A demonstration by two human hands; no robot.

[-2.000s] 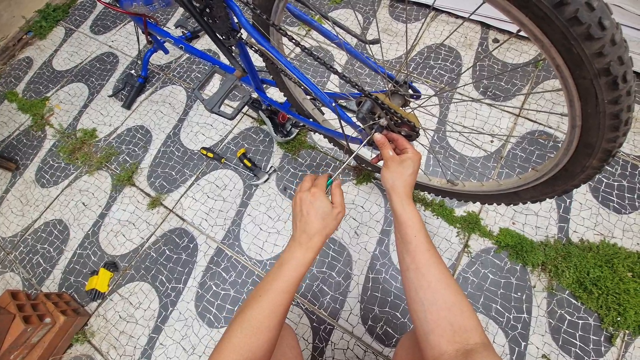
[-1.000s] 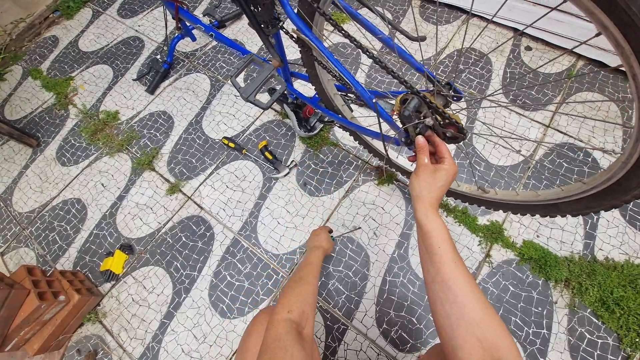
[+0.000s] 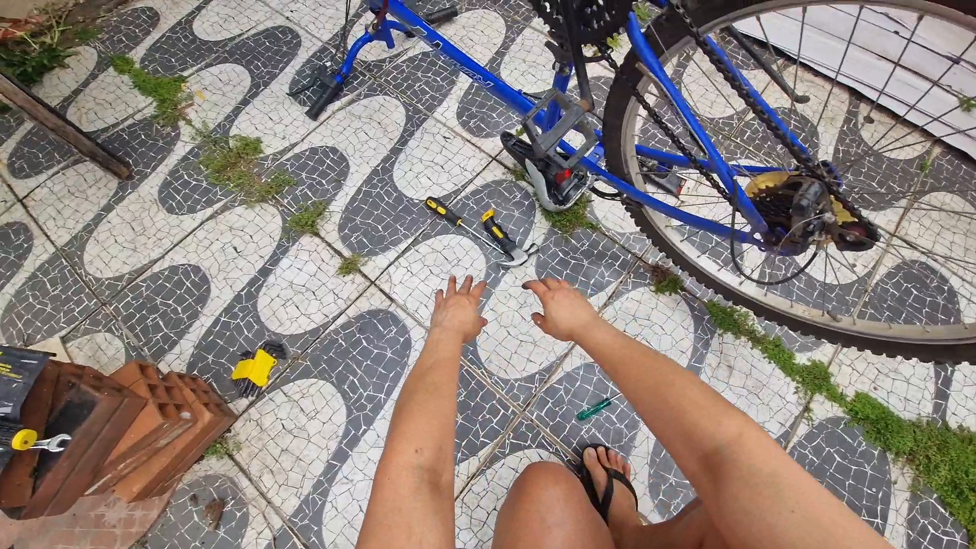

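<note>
My left hand (image 3: 459, 309) is empty with its fingers spread, over the paving just below the tools. To its right my right hand (image 3: 563, 308), also empty and with fingers apart, reaches toward a hammer (image 3: 501, 235) with a black and yellow grip. A screwdriver (image 3: 444, 211) with a black and yellow handle lies beside the hammer, its shaft running toward the hammer's head. A green-handled screwdriver (image 3: 593, 409) rests on the ground below my right forearm. The blue bicycle (image 3: 686, 221) stands upside down at the upper right, its rear derailleur (image 3: 812, 210) away from both hands.
A black and yellow hex key set (image 3: 256, 369) lies at left, near hollow clay bricks (image 3: 126, 442) that hold a wrench (image 3: 50, 442). A wooden stick (image 3: 65, 126) juts in at the upper left. My sandalled foot (image 3: 608, 480) is at the bottom; weeds (image 3: 808, 374) line a joint.
My right hand has left the derailleur and moved left. My left hand has let go of the green-handled screwdriver and moved forward. The view has shifted left.
</note>
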